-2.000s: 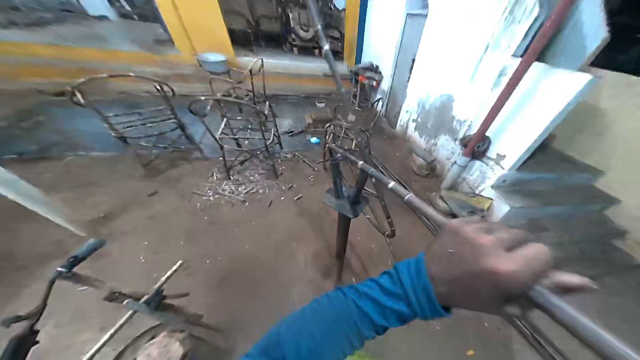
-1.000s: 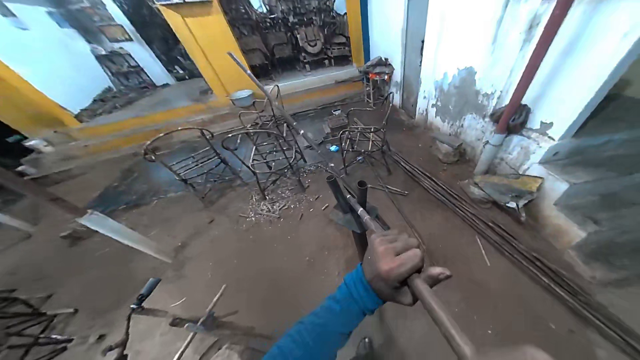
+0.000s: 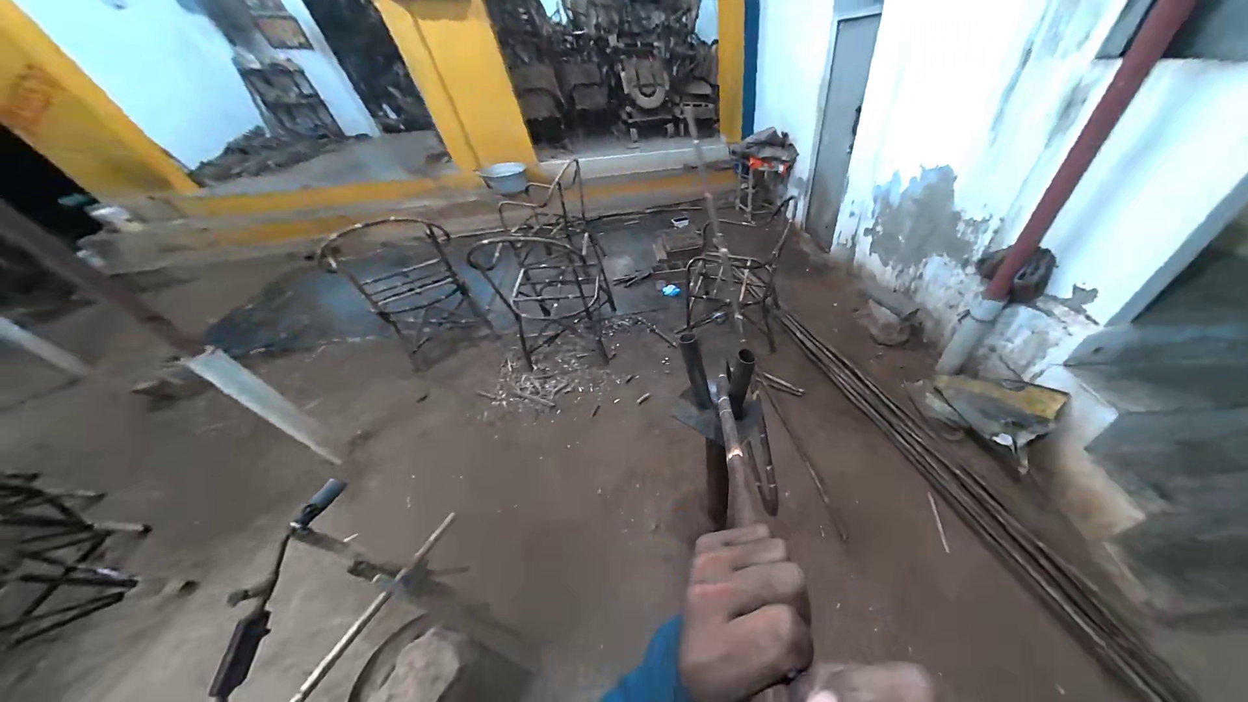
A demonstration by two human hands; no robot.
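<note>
My left hand [image 3: 746, 604], in a blue sleeve, is closed around a long jointed cane pole [image 3: 731, 444] at the lower centre. Beyond the hand, the pole passes between two upright dark pipes [image 3: 692, 370] on a flat plate [image 3: 697, 417] fixed to a metal post [image 3: 717, 483]. Its far part rises, blurred, in front of a cane chair frame. Part of my right hand [image 3: 873, 681] shows at the bottom edge, close beside the left hand and the pole. The rest of it is cut off, so its grip is hidden.
Cane chair frames [image 3: 541, 283] stand on the dirt floor ahead, with shavings [image 3: 546, 380] below. A bundle of long poles [image 3: 936, 468] lies at right, near a whitewashed wall [image 3: 936, 185]. A stone [image 3: 424, 668] and a thin stick [image 3: 375, 604] are at lower left.
The pole, slanted to the lower right before, now runs more nearly straight toward me between the pipes. My left hand stays closed on it. The view has swung markedly.
</note>
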